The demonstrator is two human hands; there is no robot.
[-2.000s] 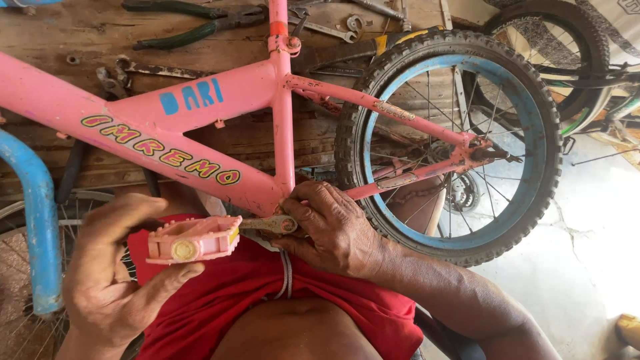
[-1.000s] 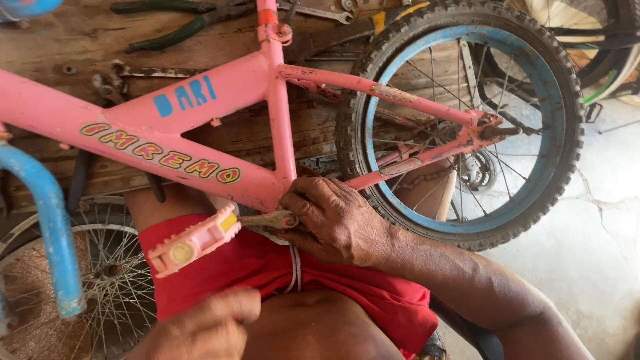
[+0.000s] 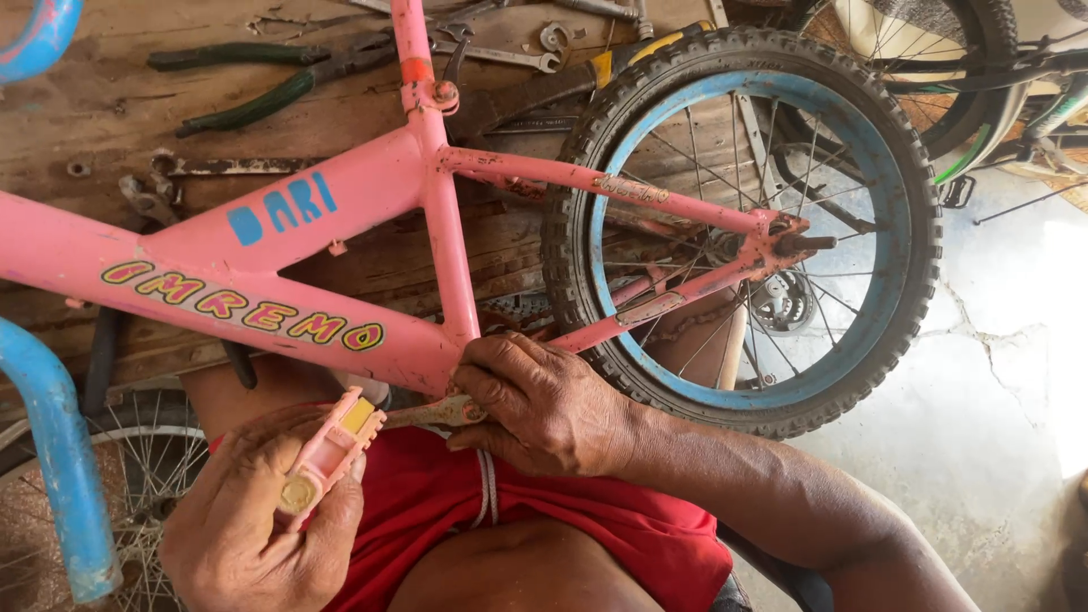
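Observation:
A pink bicycle frame (image 3: 297, 297) with painted lettering lies across the view, its knobbly-tyred rear wheel (image 3: 625, 374) with a blue rim at the right. My left hand (image 3: 263, 510) grips a pink plastic pedal (image 3: 327, 455) with a yellow reflector, below the frame's lower tube. The pedal sits at the left end of a worn metal crank arm (image 3: 429, 414). My right hand (image 3: 544, 404) is closed around the crank's other end, against the bottom of the frame. The fingers hide most of that joint.
Behind the frame, green-handled pliers (image 3: 263, 102), an open-ended wrench (image 3: 501, 58) and an adjustable wrench (image 3: 149, 200) lie on a wooden surface (image 3: 76, 110). A blue curved tube (image 3: 64, 459) and a spoked wheel (image 3: 161, 425) are at lower left. Another bicycle wheel (image 3: 969, 85) stands upper right.
My left hand, raised beside the pedal and then blurred below it, now grasps the pedal. The pedal has turned to a steeper tilt. My right hand stays at the crank.

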